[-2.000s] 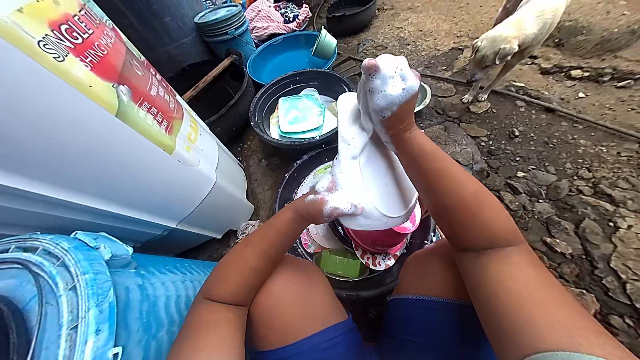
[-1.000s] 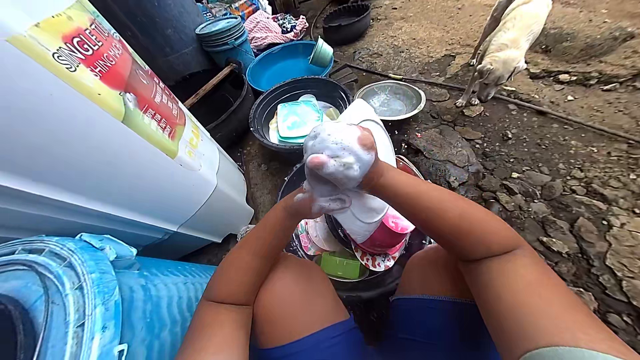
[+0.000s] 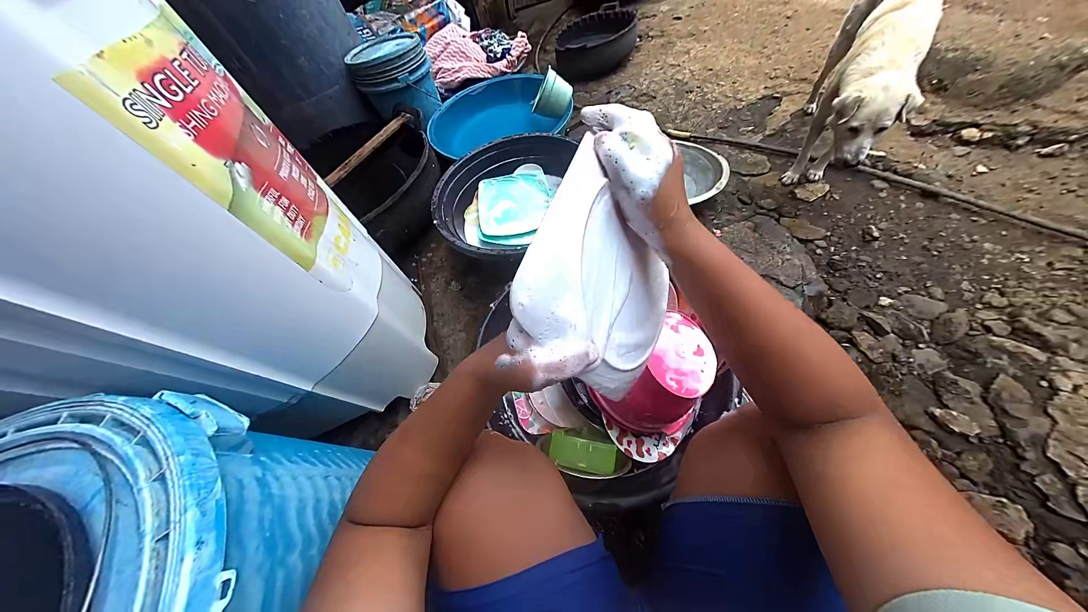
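Observation:
A white item covered in suds (image 3: 578, 272), perhaps a plastic plate or tray, is held up over a dark basin (image 3: 646, 489). My left hand (image 3: 552, 357), foamy, grips its lower edge. At its upper end my right hand (image 3: 633, 161) is closed on it, thick with foam; whether a sponge or cloth is also in that hand cannot be told. Below in the basin lie a pink container (image 3: 671, 374), a heart-patterned plate (image 3: 646, 442) and a green plastic container (image 3: 585, 452).
Behind stand a black basin (image 3: 455, 229) with teal containers (image 3: 512, 204), a blue basin (image 3: 489, 110) and a metal basin (image 3: 718, 174). A white washing machine (image 3: 340, 323) and blue drum (image 3: 289, 484) are at left. A dog (image 3: 875, 93) sniffs the ground at upper right.
One second ago both hands were close together over the white item; now they are apart, the right hand farther up at its top end. The dog has moved its head along the ground.

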